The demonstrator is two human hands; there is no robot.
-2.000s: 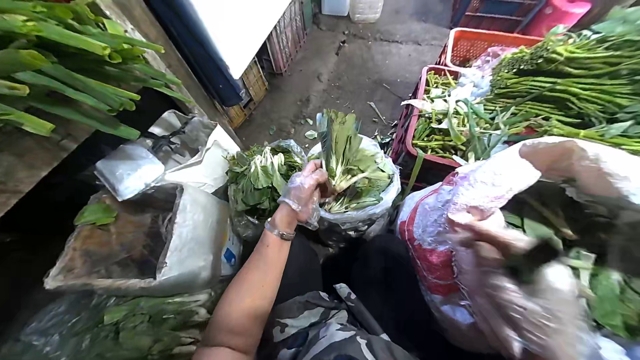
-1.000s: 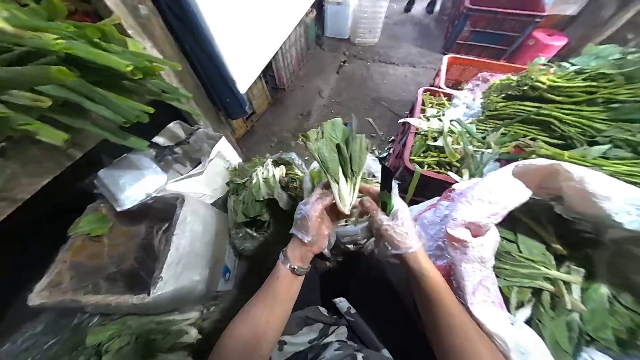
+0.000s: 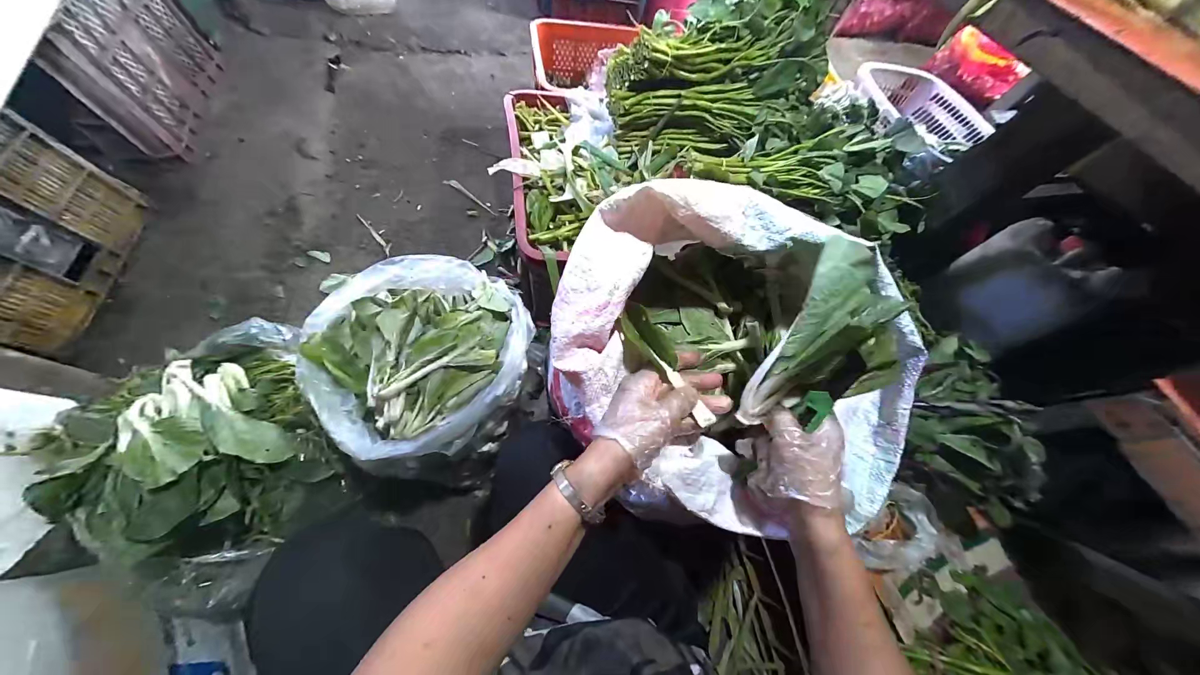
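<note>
Both my hands, in thin clear plastic gloves, are at the mouth of a white woven sack holding leafy greens. My left hand has a loose leaf with a pale stalk between its thumb and fingers. In my right hand is a leafy green with a white base, its leaves pointing up; a small bright green piece shows by the fingers, its kind unclear. To the left stands a clear plastic bag filled with similar greens.
More greens lie in a bag at the left. Beyond the sack are a red crate with stalks, an orange crate, bundled green stems and a white basket. Yellow crates stand at the upper left.
Both hands have moved from near the plastic bag to the sack on the right. The leafy bunch that was between them is no longer there. The view has swung right.
</note>
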